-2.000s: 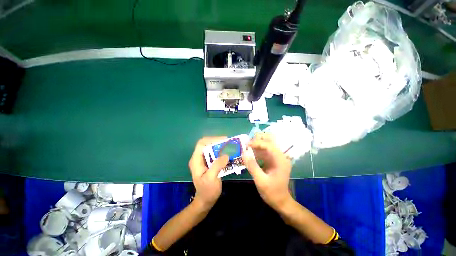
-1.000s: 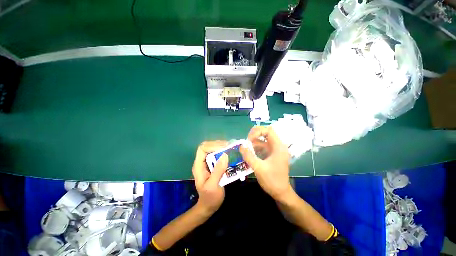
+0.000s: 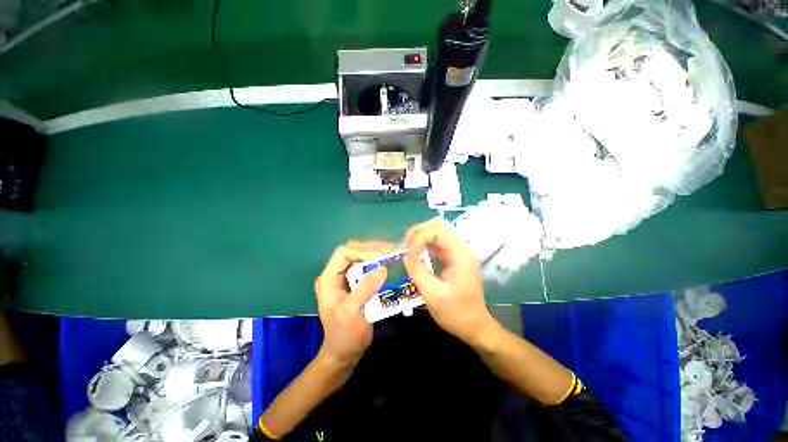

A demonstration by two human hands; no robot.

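A white housing shell [image 3: 377,309] with blue inside and a strip of metallic parts is held over the bench's front edge. My left hand [image 3: 344,298] grips its left side, thumb over the blue area. My right hand [image 3: 449,280] is at the upper right corner, thumb and forefinger pinched together at the shell's edge. A thin pale strip or edge shows between the fingertips and the blue area; I cannot tell whether it is a separate piece. The fingers hide part of the shell.
The grey screw feeder [image 3: 383,135] stands behind my hands, with the black electric screwdriver [image 3: 450,95] hanging at its right. White parts [image 3: 497,229] and a bulging clear plastic bag [image 3: 631,129] lie right. Blue bins [image 3: 618,363] below hold white housings and smaller parts. A cardboard box [image 3: 768,160] is far right.
The view has shifted slightly. Both hands still hold the shell, which has tilted a little. The right fingertips have moved along its upper edge, and a thin pale edge now shows there.
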